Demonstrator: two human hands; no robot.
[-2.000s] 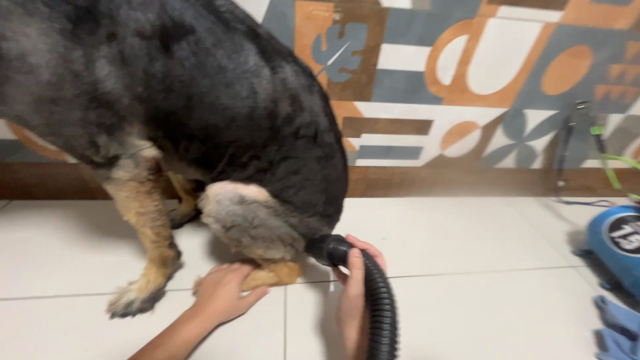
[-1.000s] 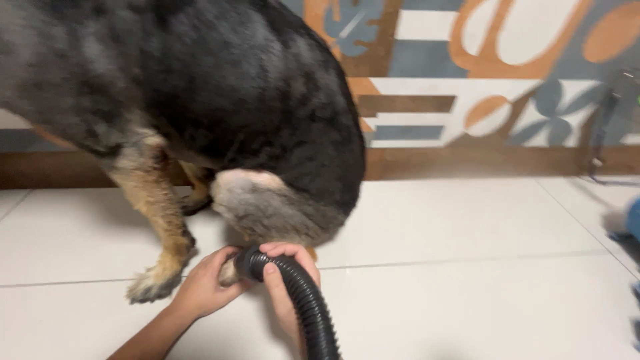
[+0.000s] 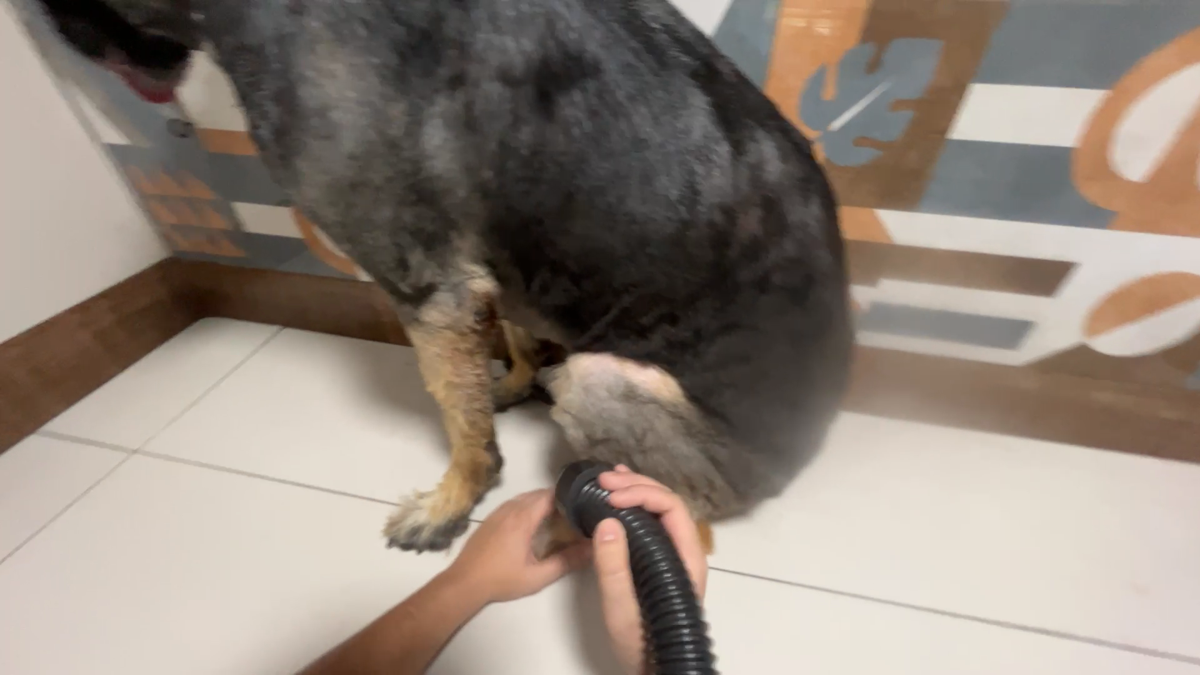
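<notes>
A large black-and-tan dog (image 3: 637, 206) sits side-on on the tiled floor, its head at the top left and mostly cut off. My right hand (image 3: 656, 534) is wrapped around a black corrugated hose (image 3: 667, 591), near the end piece. That end (image 3: 583, 489) is at the dog's hind paw, in front of the grey-furred thigh (image 3: 637, 427). My left hand (image 3: 516, 548) holds the hind paw (image 3: 555, 534), which the hose and my fingers partly hide. To the left, the dog's tan front paw (image 3: 436, 516) rests on the floor.
Behind the dog runs a wall with a patterned orange, grey and white covering (image 3: 984, 122) above a brown baseboard (image 3: 1012, 403). A plain white wall (image 3: 75, 187) meets it in a corner at the left. Pale floor tiles (image 3: 234, 562) with dark joints lie below.
Two seconds ago the hose end was behind the hind foot, to the right of my left hand; now it is against the paw my left hand holds. The view has swung left.
</notes>
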